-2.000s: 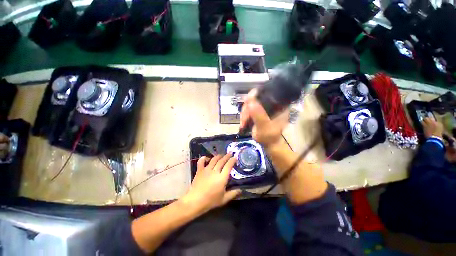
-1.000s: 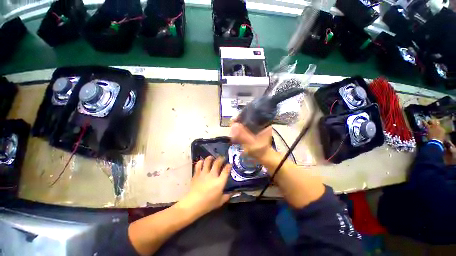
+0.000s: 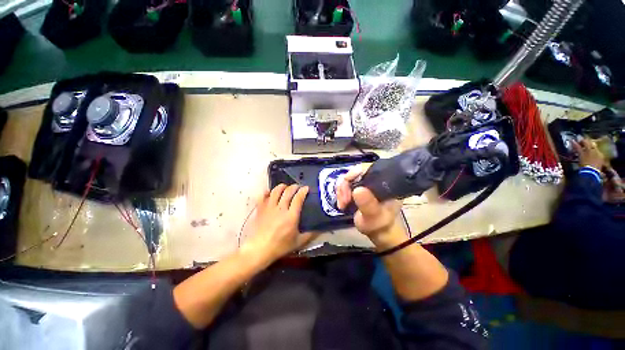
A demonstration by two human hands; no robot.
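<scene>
A black speaker cabinet front shell (image 3: 299, 175) lies on the tan bench in front of me, with a silvery speaker driver (image 3: 332, 191) in its right part. My left hand (image 3: 277, 217) holds the shell's left front edge. My right hand (image 3: 372, 208) grips the black electric screwdriver (image 3: 404, 172), tilted nearly level above the shell's right side. Its tip and part of the driver are hidden by my right hand. A black cord hangs from the screwdriver's right end.
The screw feeder (image 3: 322, 96) and a clear bag of screws (image 3: 387, 106) stand behind the shell. Stacked shells with drivers (image 3: 109, 160) are at left, more at right beside a red wire bundle (image 3: 531, 130). Rear cabinet shells (image 3: 223, 31) stand on the green belt. Another person's hand (image 3: 588, 154) works at far right.
The screwdriver has swung from upright over the driver to a nearly level tilt towards the right. The spring hanger has come into clear view. My left hand still holds the shell.
</scene>
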